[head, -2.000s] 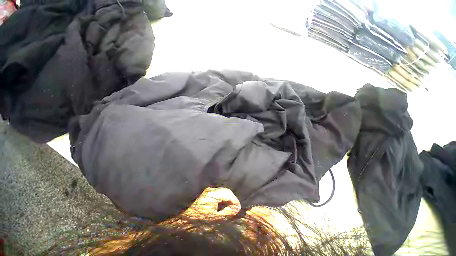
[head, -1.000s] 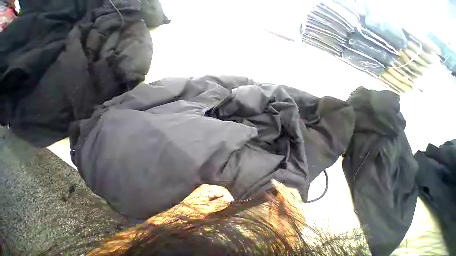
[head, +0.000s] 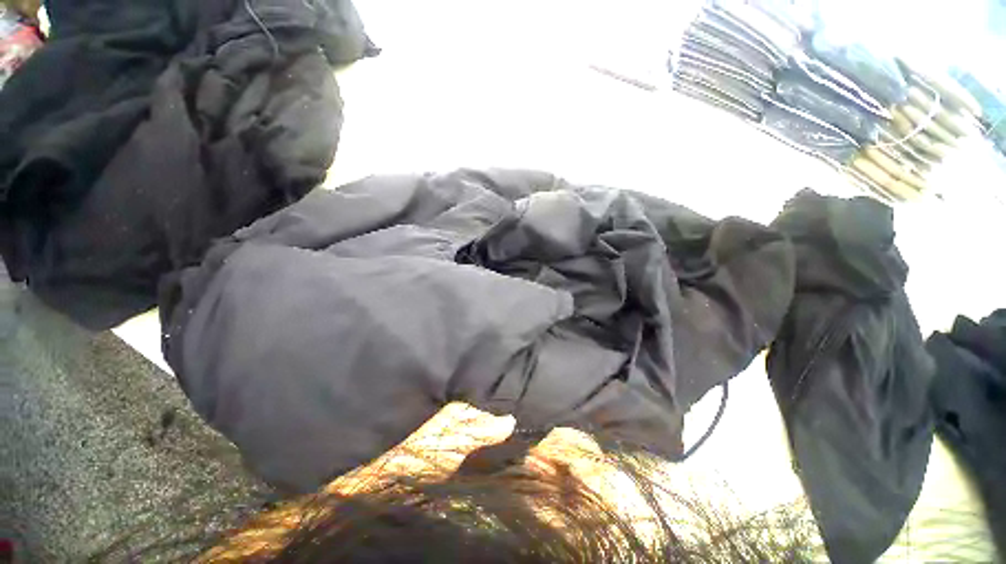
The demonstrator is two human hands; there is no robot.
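A bulky dark grey jacket [head: 364, 331] lies bunched across the pale table in front of me. A thin dark drawcord [head: 712, 424] loops out at its lower right. My left hand [head: 458, 424] is at the jacket's near edge at bottom centre, partly under the cloth and behind my hair, with a dark bit of cloth edge at its fingertips. My right hand [head: 579, 444] is just right of it, against the same edge. Hair and glare blur both hands. Whether the right hand holds a tool is hidden.
A large dark jacket pile [head: 143, 165] stands at the left. Long dark garment pieces [head: 855, 375] lie at the right, with another [head: 976, 375] at the far right edge. Folded stacks [head: 794, 94] are at the back right. Speckled grey floor [head: 99, 430] shows at lower left.
My right hand rose over the jacket's near edge a second ago and is now lower, closer to my left hand. The jacket's near edge and drawcord have shifted slightly.
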